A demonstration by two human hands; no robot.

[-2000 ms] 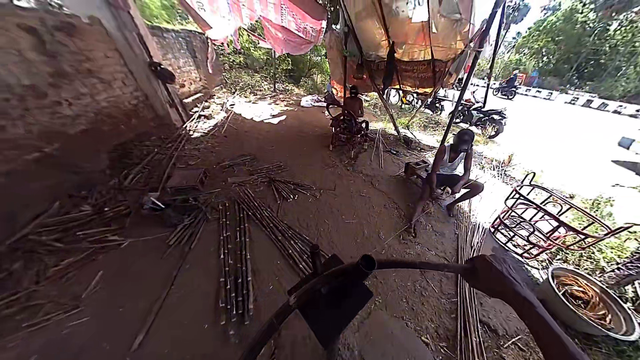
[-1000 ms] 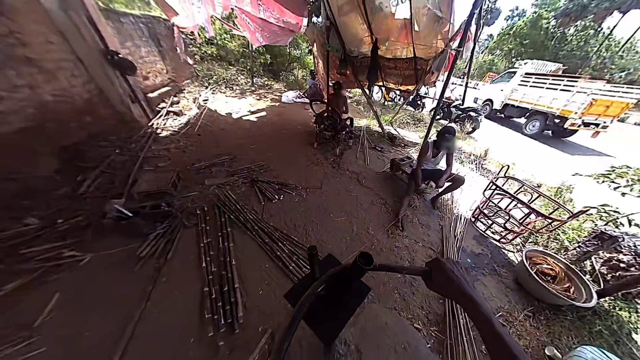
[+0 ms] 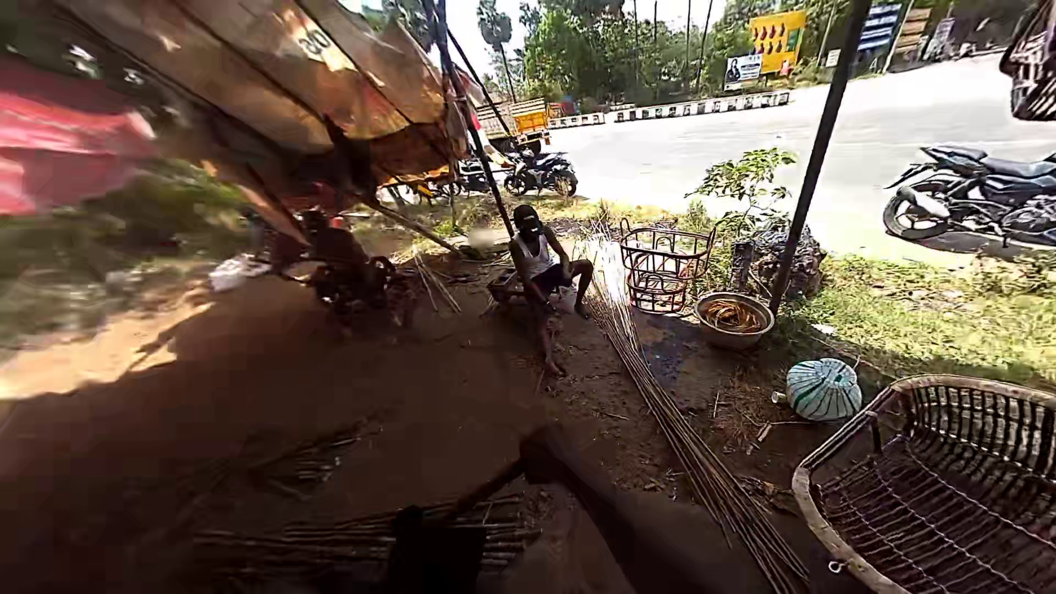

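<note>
My right hand (image 3: 544, 455), in shadow at the lower middle, is closed around the end of a cane pole (image 3: 487, 487). The pole slopes down and left to a dark upright fixture (image 3: 436, 549), whose details are lost in shadow. Cut cane sticks (image 3: 330, 540) lie on the ground behind that fixture. To the right of my forearm runs a long bundle of thin canes (image 3: 685, 437). My left hand does not show.
A person (image 3: 540, 256) sits ahead on a low seat. Right of them stand a cane frame (image 3: 664, 268), a basin of coiled strips (image 3: 733, 320), a striped round bundle (image 3: 823, 389) and a large woven cane seat (image 3: 924, 487). A dark pole (image 3: 817, 157) rises near the basin.
The view has swung to the right, bringing in the woven cane seat and a parked motorcycle. My right hand remains on the pole. The truck on the road is farther off.
</note>
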